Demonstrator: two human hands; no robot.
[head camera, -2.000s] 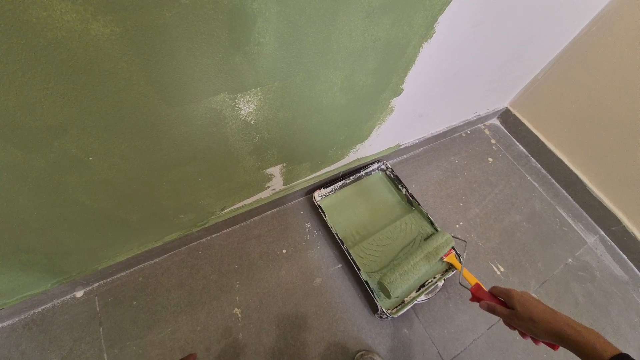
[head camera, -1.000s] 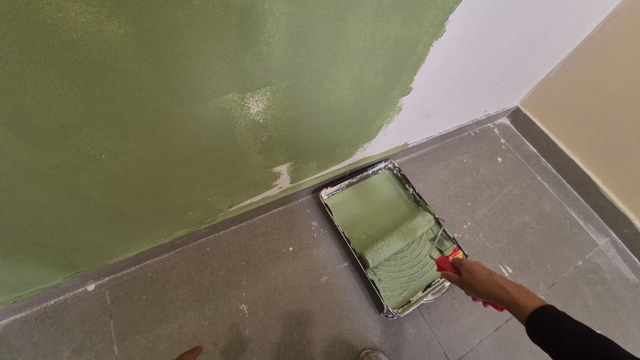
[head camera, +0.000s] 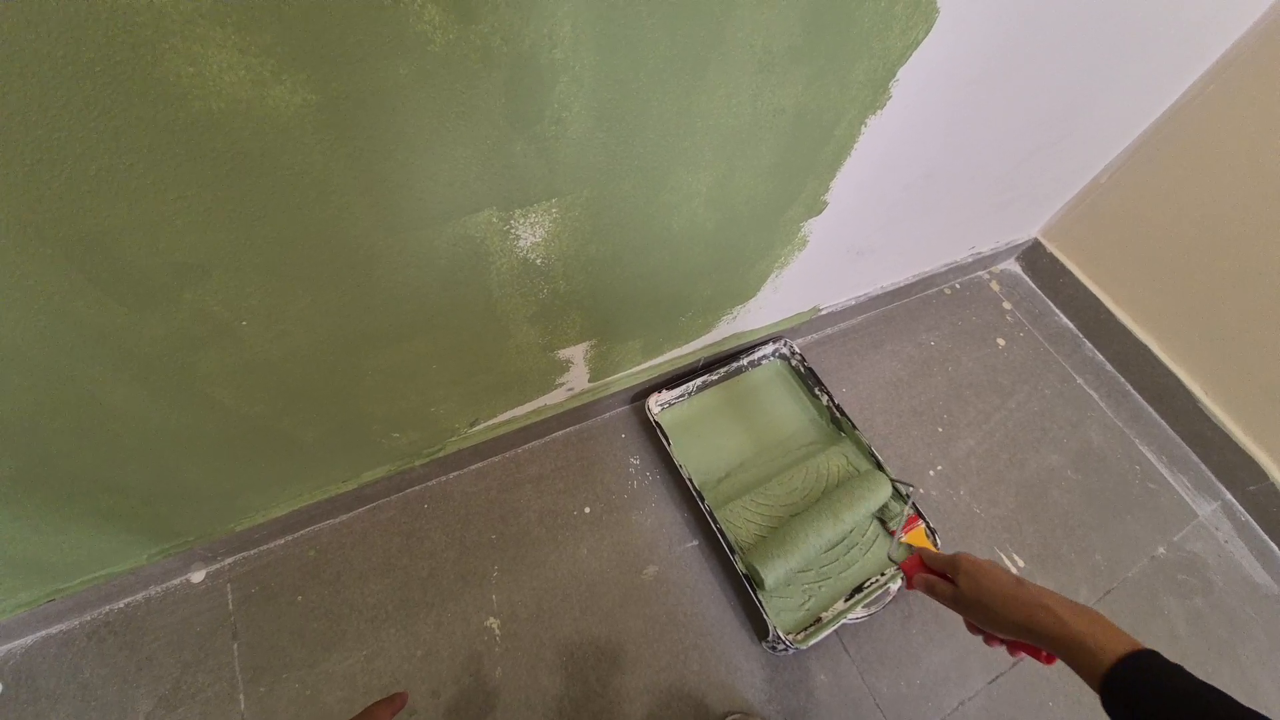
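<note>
My right hand (head camera: 1000, 598) is closed around the red and yellow handle of a paint roller (head camera: 820, 530), at the lower right. The roller's sleeve, coated in green paint, lies across the ridged ramp of a paint tray (head camera: 697, 505). Green paint fills the tray's far end, and its rim is smeared with white and green. Of my left hand (head camera: 382, 706) only a fingertip shows at the bottom edge; whether it holds anything is hidden.
Beyond the tray stands a wall with green paint (head camera: 350, 250) and a white part (head camera: 980, 130). A grey baseboard (head camera: 540, 425) runs along it. A beige wall (head camera: 1190, 230) meets it at the right. Grey floor tiles (head camera: 400, 590) bear paint spots.
The roller has moved over the tray's ramp: one second ago it lay nearer the paint-filled end, and now it is closer to the near end. My right hand still holds it.
</note>
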